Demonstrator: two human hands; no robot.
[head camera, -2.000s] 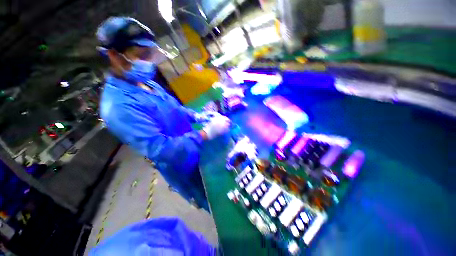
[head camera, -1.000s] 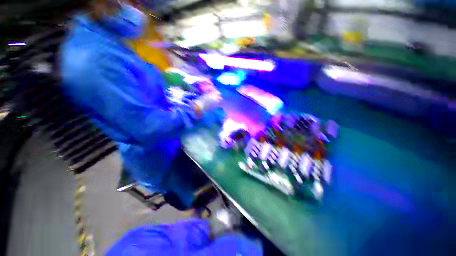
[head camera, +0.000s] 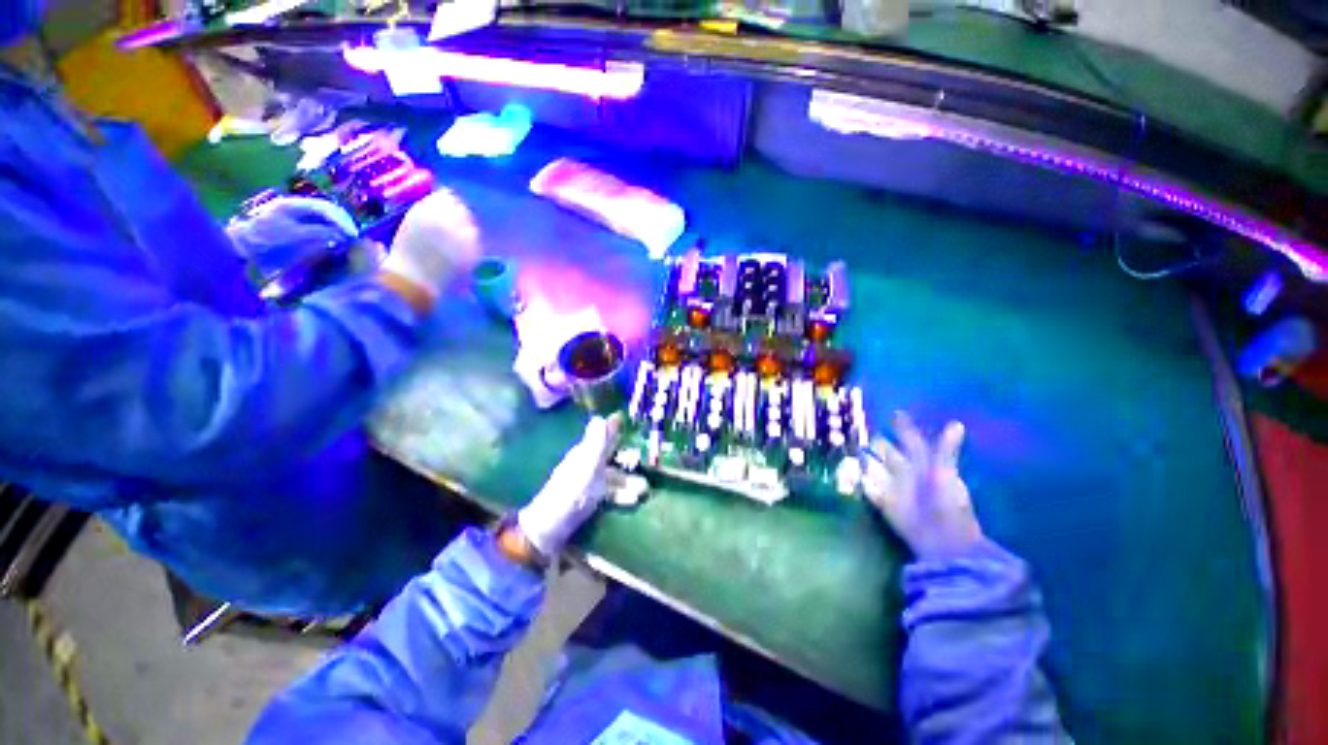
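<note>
A green circuit board (head camera: 750, 371) crowded with parts lies on the green bench in front of me. It has rows of pale bars, an orange-brown row across the middle and a dark cluster at its upper edge. My left hand (head camera: 575, 488), in a white glove, is at the board's near left corner. My right hand (head camera: 925, 488), also gloved, is at its near right corner with fingers apart. Whether either hand grips the edge is hard to tell. A metal mug (head camera: 591, 360) with dark brown liquid stands left of the board, beside a white cloth (head camera: 539, 328).
A person in blue (head camera: 190, 379) works at my left over another board (head camera: 350, 182). A small greenish jar (head camera: 497, 280) stands behind the cloth. A pink-white bundle (head camera: 609, 204) lies behind my board. Blue-capped items (head camera: 1279, 349) and a red mat are at far right.
The view has turned down and right onto the bench and is sharper. Both my gloved hands now show at the board's near corners; only a blue sleeve showed clearly before.
</note>
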